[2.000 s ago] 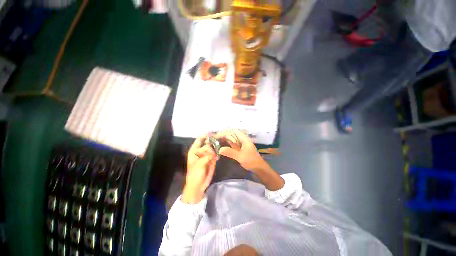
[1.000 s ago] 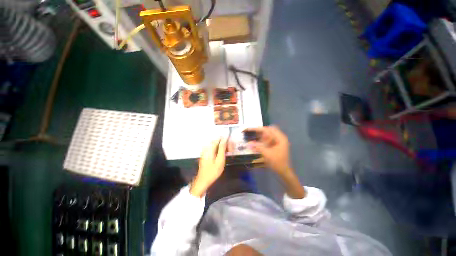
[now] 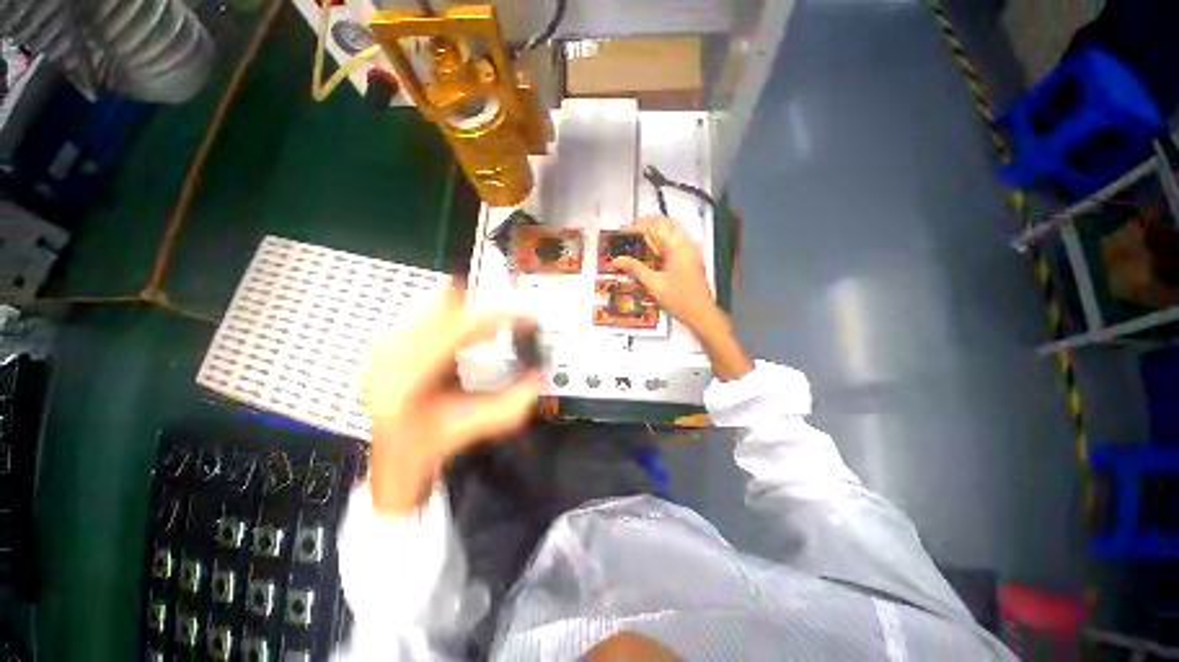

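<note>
My left hand [image 3: 433, 388] is blurred and raised over the edge of the white grid sheet; its fingers pinch a small dark watch housing [image 3: 528, 347]. My right hand [image 3: 672, 278] is at the orange nests on the white machine, its fingertips on the upper right nest [image 3: 621, 251]; whether it holds a part there is hidden. A second orange nest [image 3: 626, 305] is just below, and a third nest [image 3: 550, 251] with a dark centre is to the left. The gold press head [image 3: 494, 162] stands above and behind the nests.
The white fine-grid sheet [image 3: 304, 330] lies on the green bench at left. Below it is the black parts tray [image 3: 194, 517] with seated units. A dark clump [image 3: 509, 230] is beside the left nest, and pliers [image 3: 672, 185] lie at the back right. Blue stools stand on the floor at right.
My left hand has moved left and up from the machine's front edge, now with a dark housing in its fingers. My right hand has moved from the front edge to the upper right nest.
</note>
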